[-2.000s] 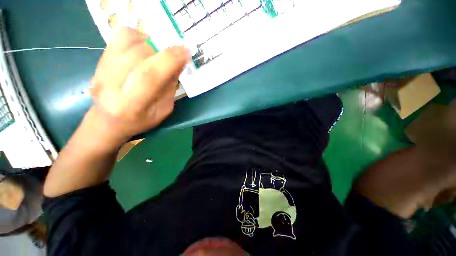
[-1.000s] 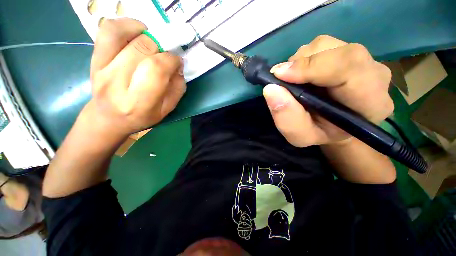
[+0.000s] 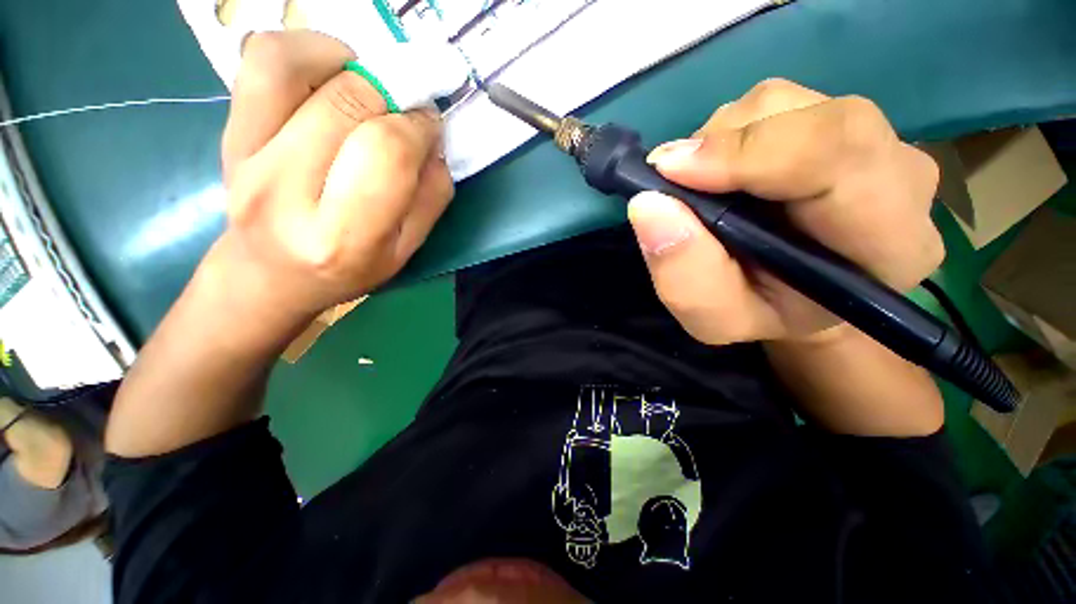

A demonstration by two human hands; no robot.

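My right hand grips the black soldering iron, its metal tip pointing up and left to the edge of the PCB panel. My left hand is closed on the thin solder wire, which trails in from the left edge. A green ring is on a left finger. The solder's end shows faintly by the iron tip. The panel lies on a white carrier tray, cut off by the top edge. Whether tip and panel touch is hard to tell.
The dark green bench top ends just before my body. A second white tray lies at the left. Open brown cardboard boxes stand on the green floor at the right. Another person's arm shows at the lower left.
My right hand has come in from the right with the soldering iron since the oldest frame. Since one second ago both hands have shifted slightly right.
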